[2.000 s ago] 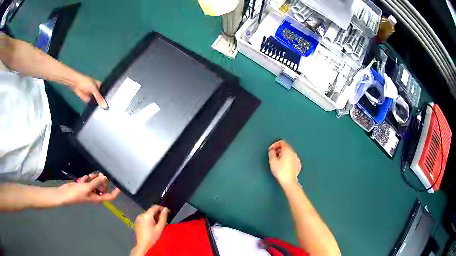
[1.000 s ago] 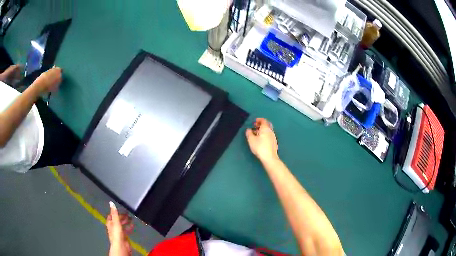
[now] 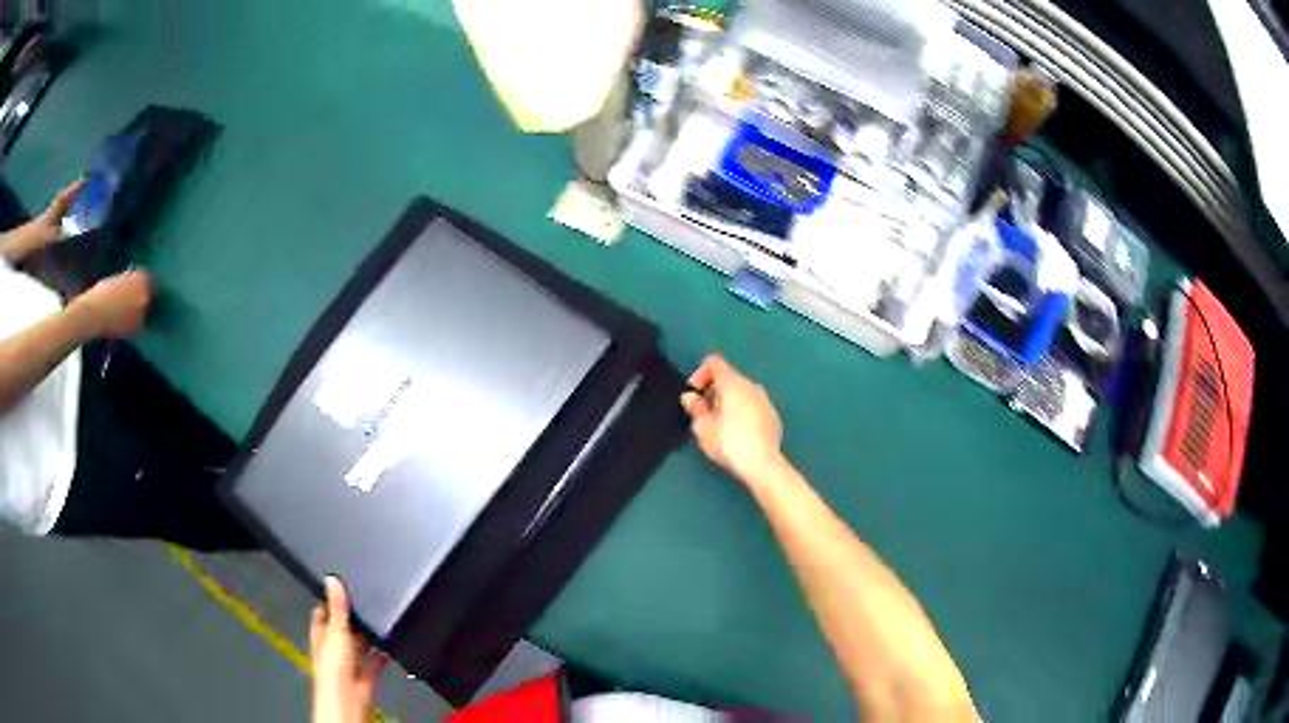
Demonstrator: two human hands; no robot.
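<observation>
A closed grey-silver laptop [image 3: 467, 367] with white labels lies at an angle on a black foam pad [image 3: 488, 636] on the bench. A thin shiny strip [image 3: 587, 452] shows on the black area along the laptop's right side. My left hand [image 3: 344, 657] is at the near-left edge, thumb over the edge of the pad and laptop, fingers partly hidden. My right hand [image 3: 735, 420] pinches the pad's right corner between thumb and fingers.
Another person's hands [image 3: 113, 304] are at the left by a small device [image 3: 99, 198] on black material. A parts organizer box [image 3: 806, 240] stands at the back, with screw trays [image 3: 1053, 403], a red-orange vented box [image 3: 1202, 403] and another laptop [image 3: 1180, 643] to the right.
The other person's hands have left the laptop and moved to the small device. My left hand has come onto the near edge. My right hand has moved left to the pad's corner.
</observation>
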